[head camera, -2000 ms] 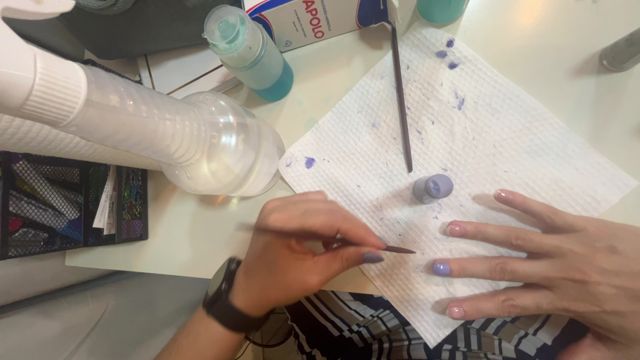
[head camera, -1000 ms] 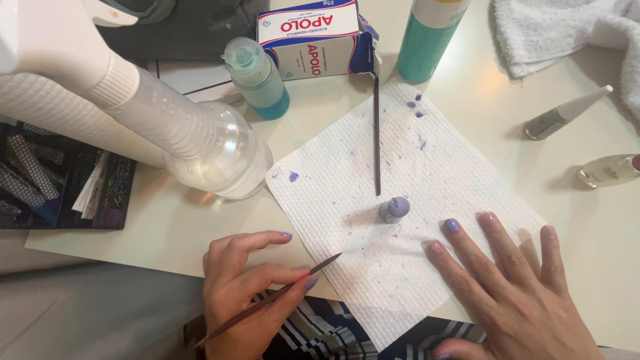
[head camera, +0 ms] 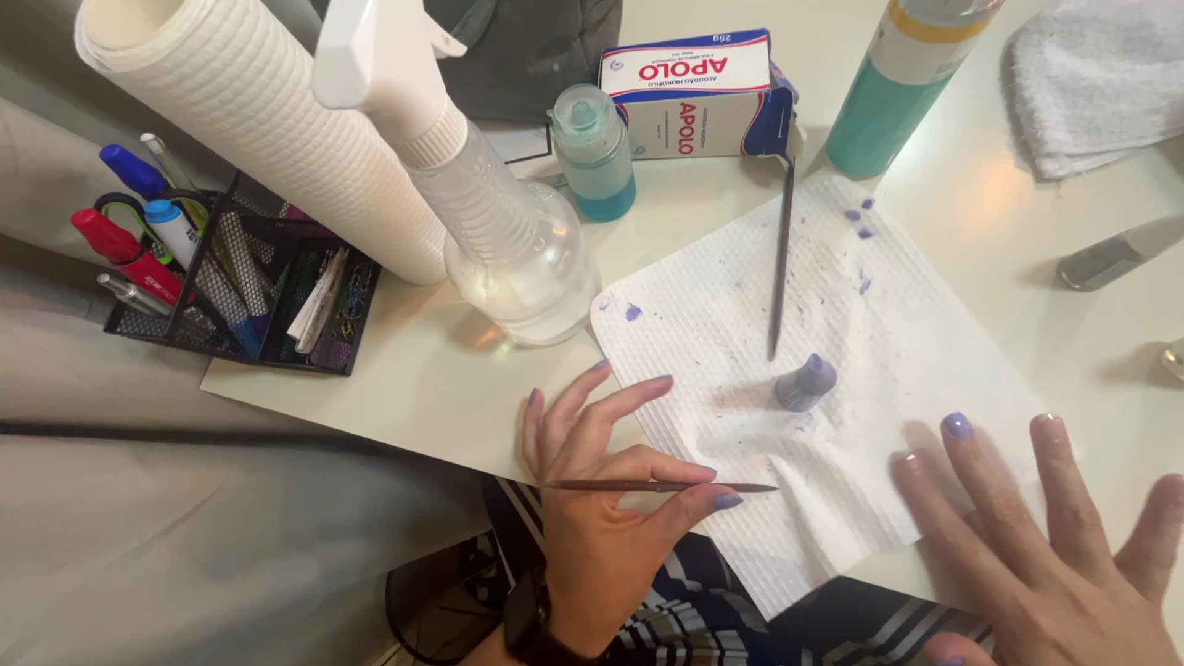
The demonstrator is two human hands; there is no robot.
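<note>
My left hand (head camera: 610,504) pinches a thin dark red stick (head camera: 647,486) between thumb and index finger, its pointed tip over the lower part of a white paper towel (head camera: 684,305) spotted with purple polish. Palm down and fingers spread, my right hand (head camera: 1054,546) rests at the towel's lower right edge, holding nothing. Purple polish covers one of its fingernails; the nails beside it look bare. Between and above the hands stands a small purple nail polish bottle (head camera: 806,383). A second dark stick (head camera: 783,264) leans from a cotton box (head camera: 698,111) down onto the towel.
On the left stand a clear spray bottle (head camera: 527,268), a paper towel roll (head camera: 277,139) and a black mesh organizer (head camera: 240,277) with pens. Farther back are a small blue-liquid bottle (head camera: 597,162) and a tall teal bottle (head camera: 897,102). A white cloth (head camera: 1091,83) and grey-capped bottle (head camera: 1110,259) lie right.
The stick in my left hand has turned from slanting to nearly level. My right hand, earlier beside the small bottle, is now farther from it, to the right. The view has shifted.
</note>
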